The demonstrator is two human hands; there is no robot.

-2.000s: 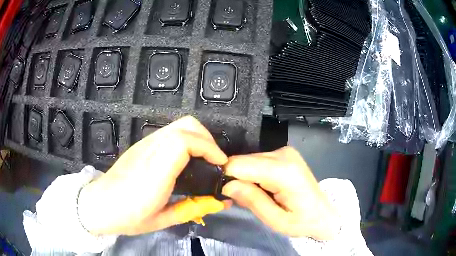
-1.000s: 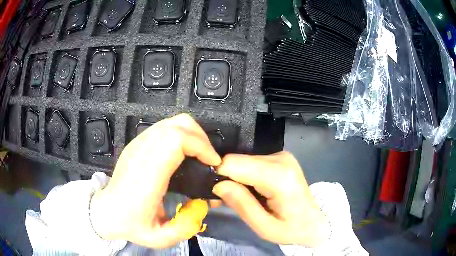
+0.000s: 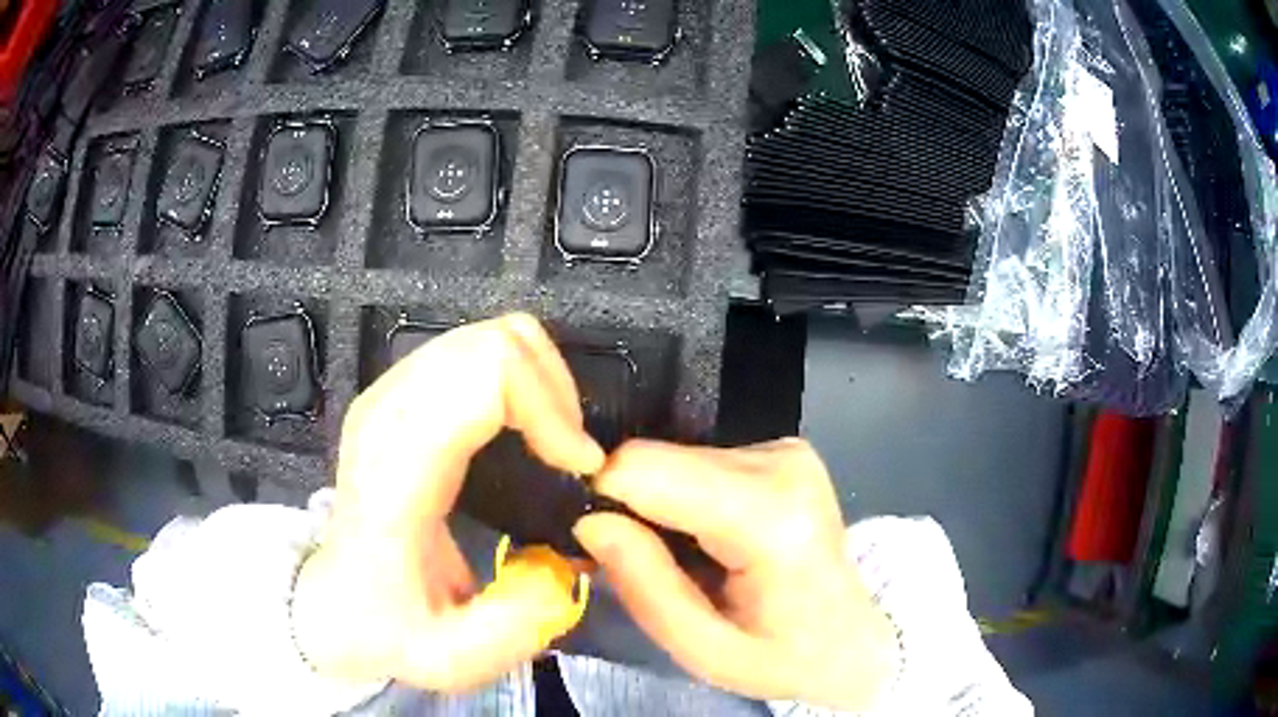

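Observation:
My left hand [image 3: 435, 504], with an orange cover [image 3: 540, 595] on its thumb, holds a dark watch body [image 3: 519, 493] in front of my body. My right hand [image 3: 743, 560] pinches a black piece, probably a strap end, against the watch's right edge; its fingertips meet those of my left hand. The joint between the parts is too small and dark to make out. The grey foam tray [image 3: 533, 301] lies beyond my hands, with black watch bodies [image 3: 606, 203] in its square pockets. My left hand covers part of the nearest row.
A pile of black straps [image 3: 876, 182] lies right of the tray, beside crinkled clear bags [image 3: 1079, 266] on a green mat. A small pale piece [image 3: 809, 49] lies near the pile. A red object [image 3: 1107, 490] stands at the lower right above a grey floor.
My hands have shifted slightly left. The left thumb with the orange cover has bent and drawn back from the fingertips. The watch is turned and shows less of its edge.

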